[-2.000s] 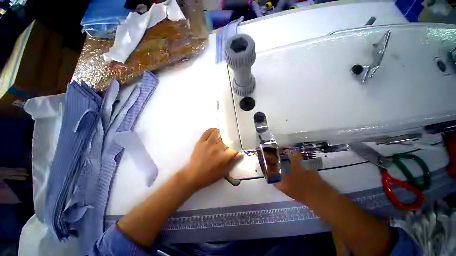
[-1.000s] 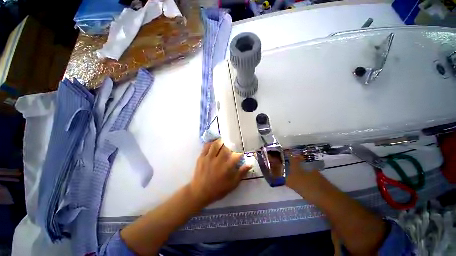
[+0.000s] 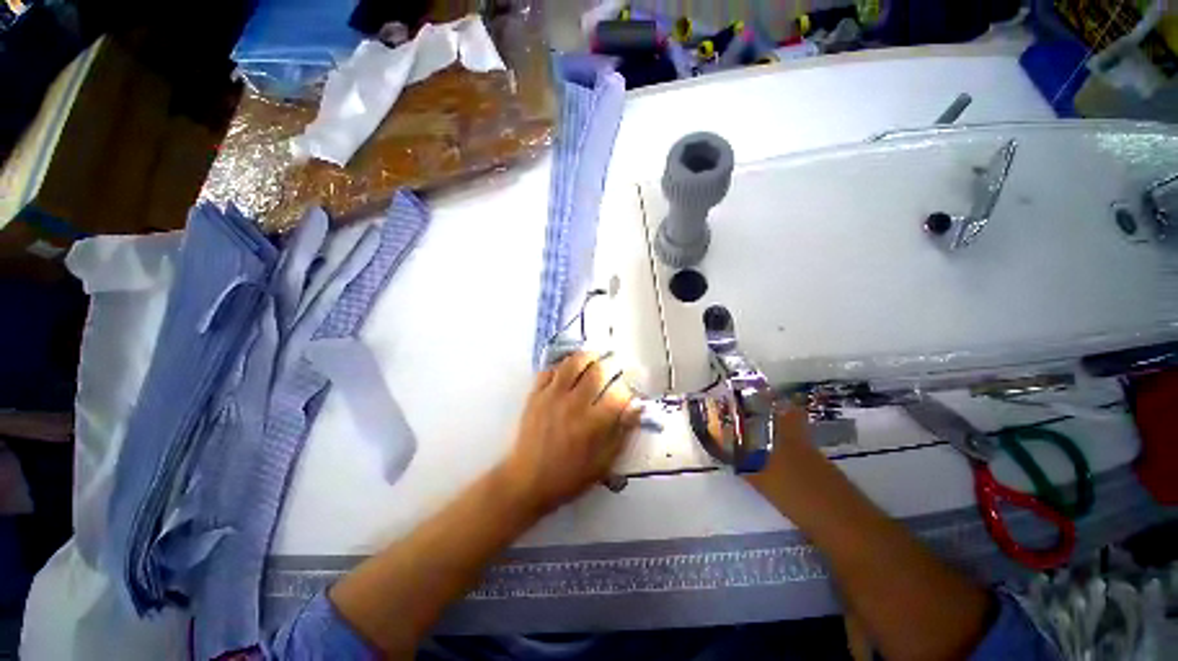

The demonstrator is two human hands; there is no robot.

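A light blue striped strip point(image 3: 574, 207) lies left of the white sewing machine head point(image 3: 878, 245), running from the back of the table down to my left hand. My left hand point(image 3: 578, 420) is on its near end, just left of the needle area; its fingers are bent over the cloth. My right hand point(image 3: 770, 443) is right of the needle area, mostly hidden behind the shiny metal guard point(image 3: 747, 420); its fingers and what they touch cannot be seen. The cloth under the needle is mostly hidden.
A pile of blue striped strips point(image 3: 194, 400) hangs over the left table edge. Scissors with red and green handles point(image 3: 1021, 517) lie right of my right hand. A brown wrapped package point(image 3: 426, 129) is at the back left. A measuring tape point(image 3: 646, 569) runs along the front edge.
The striped strip has come into fuller view beside the machine, reaching my left hand. The machine and table appear shifted slightly right and down. My left hand has moved slightly right.
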